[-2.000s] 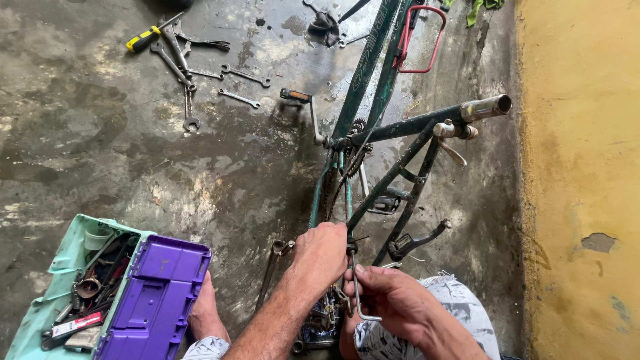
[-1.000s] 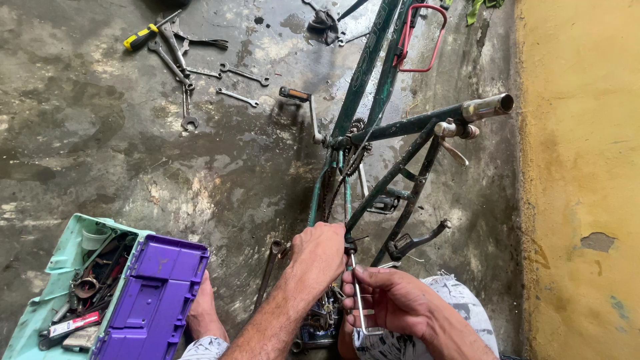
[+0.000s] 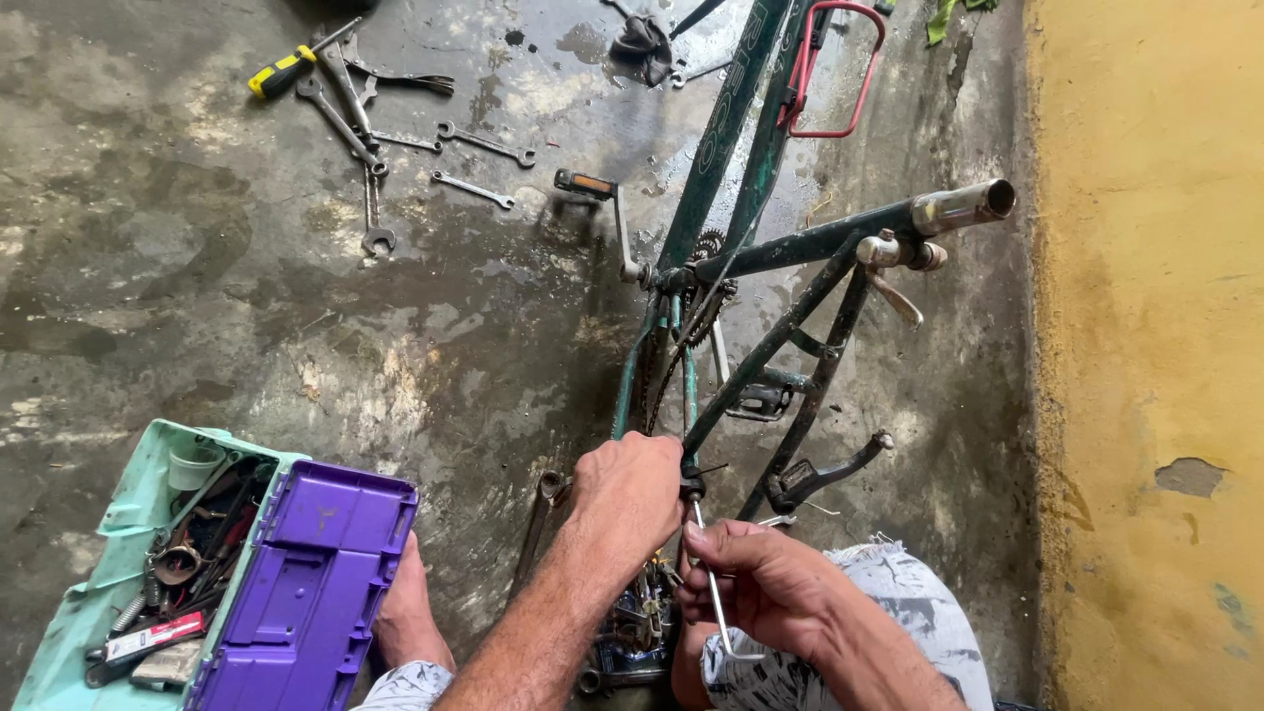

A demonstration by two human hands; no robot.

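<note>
A green bicycle frame (image 3: 770,341) stands on the floor in front of me. My left hand (image 3: 632,489) is closed around the frame near its rear end, just left of the seat stay; what its fingers grip is hidden. My right hand (image 3: 755,573) holds a thin L-shaped metal hex key (image 3: 718,602) between thumb and fingers. The key's upper end meets a bolt at the dark rear end of the frame, and its short bent end points right at the bottom. Behind the hands, a chain (image 3: 647,380) and chainring (image 3: 709,331) show on the frame.
On the left floor lie wrenches (image 3: 484,145), an adjustable wrench (image 3: 378,240) and a yellow-black screwdriver (image 3: 281,72). A mint toolbox (image 3: 123,523) with a purple lid (image 3: 316,583) stands at lower left. A red bottle cage (image 3: 854,133) is on the frame. A yellow wall (image 3: 1145,296) rises at right.
The hex key in my right hand has turned: its short end pointed right, then looked foreshortened, and now points right again. My left hand has stayed on the frame.
</note>
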